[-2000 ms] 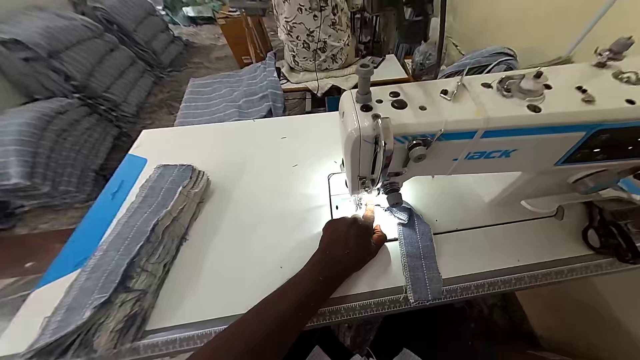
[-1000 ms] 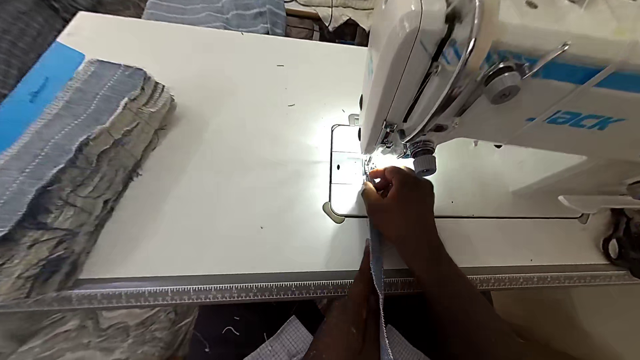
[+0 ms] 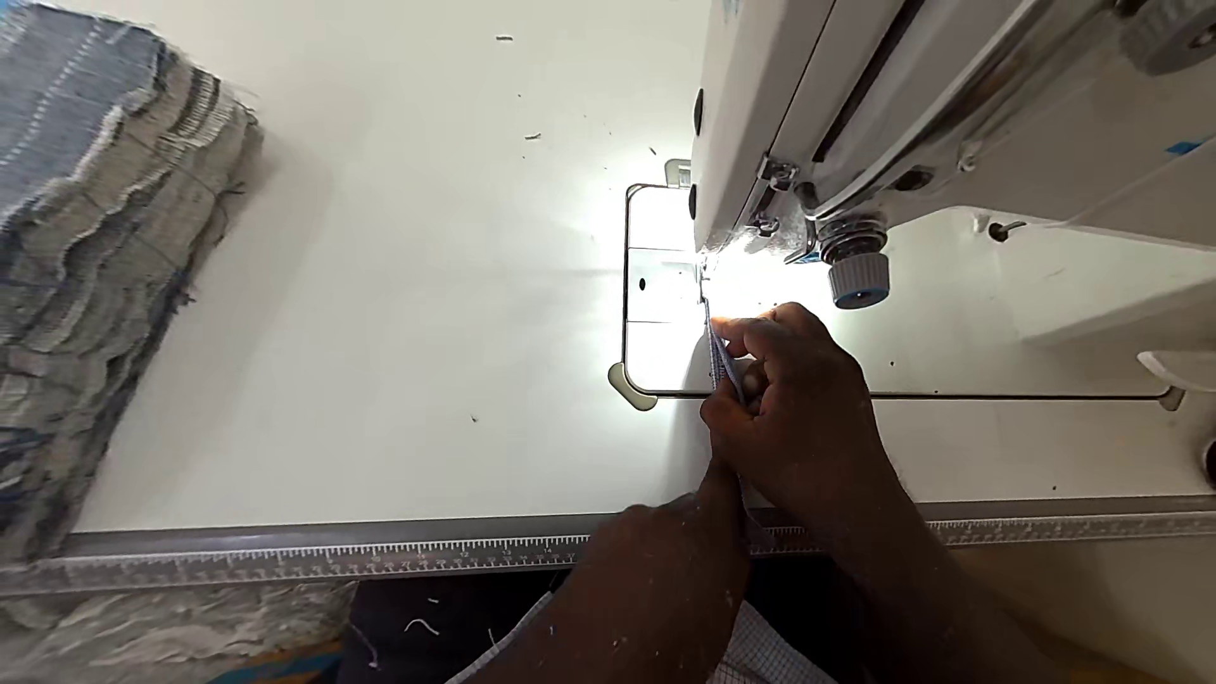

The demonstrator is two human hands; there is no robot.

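Note:
A narrow folded strip of blue denim-like fabric point(image 3: 719, 359) runs from the needle area of a white sewing machine point(image 3: 779, 104) toward the table's front edge. My right hand point(image 3: 798, 399) pinches the strip just in front of the presser foot point(image 3: 704, 277), thumb and fingers closed on it. Behind it, nearer the front edge, my left hand point(image 3: 684, 532) lies along the strip, its fingertips partly hidden at the right hand; the strip passes between the hands. The machine's lamp lights the metal needle plate point(image 3: 655, 285) brightly.
A thick stack of frayed blue and grey fabric pieces point(image 3: 123, 237) lies at the left. A ruler strip point(image 3: 380, 559) runs along the table's front edge. Thread scraps point(image 3: 532, 137) dot the white tabletop point(image 3: 399, 285). A ribbed knob point(image 3: 859, 280) protrudes from the machine right of the needle.
Two seconds ago one hand was at the needle with a wider strip hanging over the edge; now both hands are on a narrow folded strip. The view has moved closer.

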